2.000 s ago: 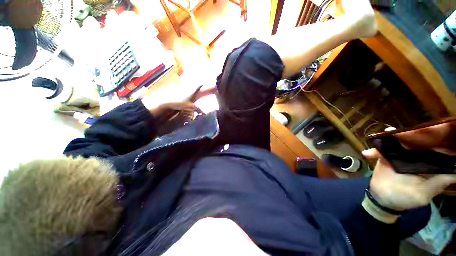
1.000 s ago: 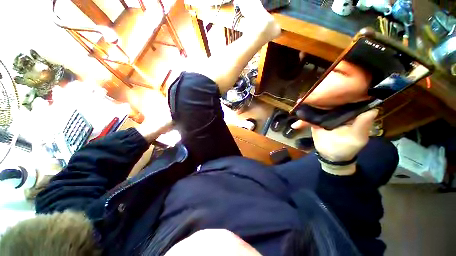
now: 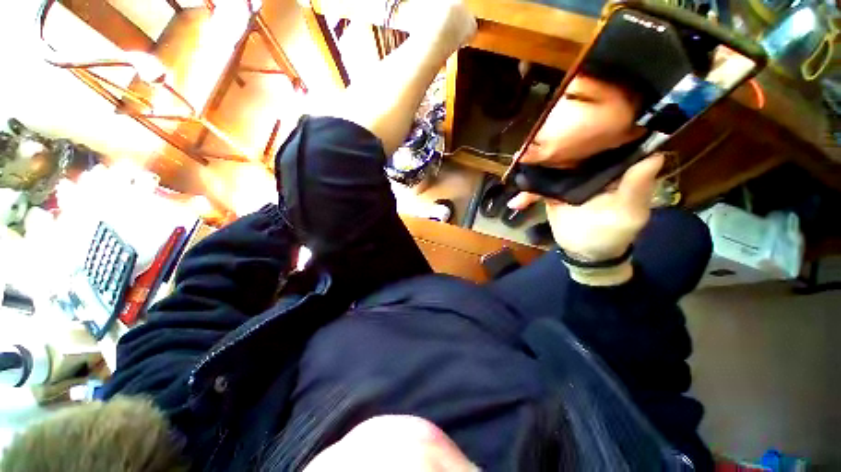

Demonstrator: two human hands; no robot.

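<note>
My right hand (image 3: 599,221) holds a smartphone (image 3: 636,101) by its lower edge, raised and tilted at the upper right. The phone has a thin gold-brown rim, and its glossy screen shows part of a face and a dark cap or band. A thin dark band (image 3: 598,262) is around my right wrist. My left arm, in a dark sleeve (image 3: 203,286), reaches toward my raised knee (image 3: 334,171). My left hand is hidden behind the knee and the jacket; what it does cannot be seen.
A wooden desk (image 3: 526,18) stands at the upper right, with cables (image 3: 420,152) beside it. A white box (image 3: 752,241) is at the right. A calculator (image 3: 109,267) and a red book (image 3: 152,277) lie at the left. Wooden chair legs (image 3: 221,74) are at the upper left. A small dark device (image 3: 500,264) lies by the seat.
The phone has come up from the right edge, and its screen has turned into view. The left hand, visible by the knee two seconds ago, is now hidden. The whole view has shifted.
</note>
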